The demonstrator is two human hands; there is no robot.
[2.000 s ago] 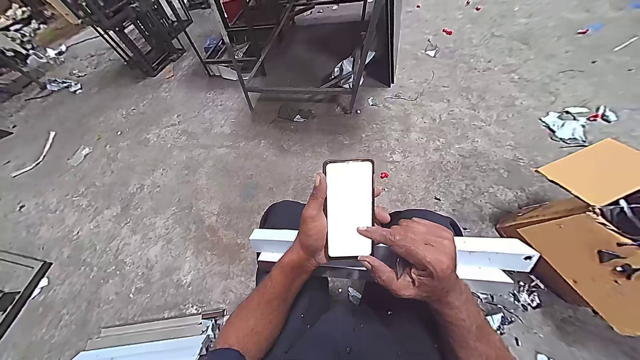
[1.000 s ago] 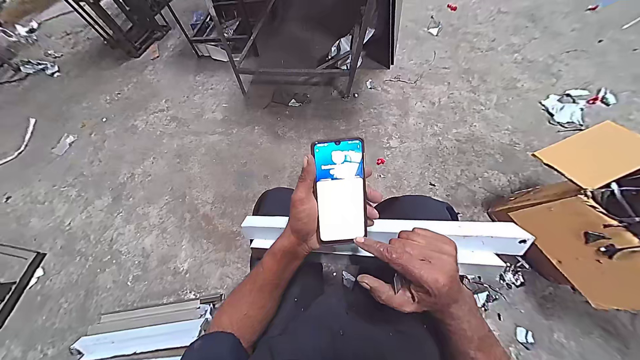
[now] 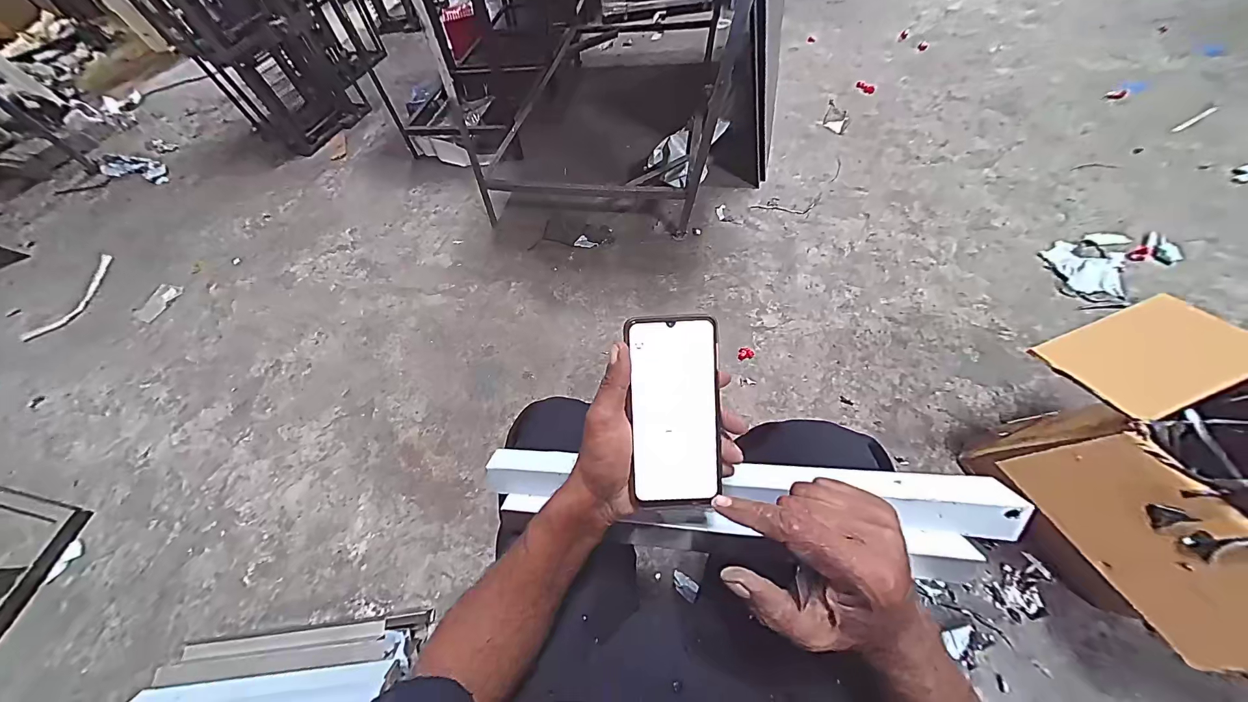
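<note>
A smartphone [image 3: 674, 414] with a dark case and a mostly white lit screen stands upright in my left hand [image 3: 609, 439], thumb along its left edge and fingertips showing at its right. My right hand [image 3: 843, 561] holds nothing; its extended index fingertip is at the phone's lower right corner, the thumb apart below. Whether that fingertip touches the phone cannot be told. Beneath both hands, a white metal profile [image 3: 936, 499] lies across my thighs, with a second white length just below it, both partly hidden by the left hand and phone.
An opened cardboard box [image 3: 1121, 517] with dark contents stands at the right. Pale metal profiles [image 3: 283, 653] lie at the lower left. A dark metal frame rack [image 3: 585, 185] stands ahead, with more dark frames [image 3: 292, 88] to its left. Scraps [image 3: 1087, 271] litter the concrete floor.
The phone screen has gone from a blue-and-white page one second ago to nearly all white. Two seconds ago my right index finger was over the screen's lower right; now it is at the bottom corner.
</note>
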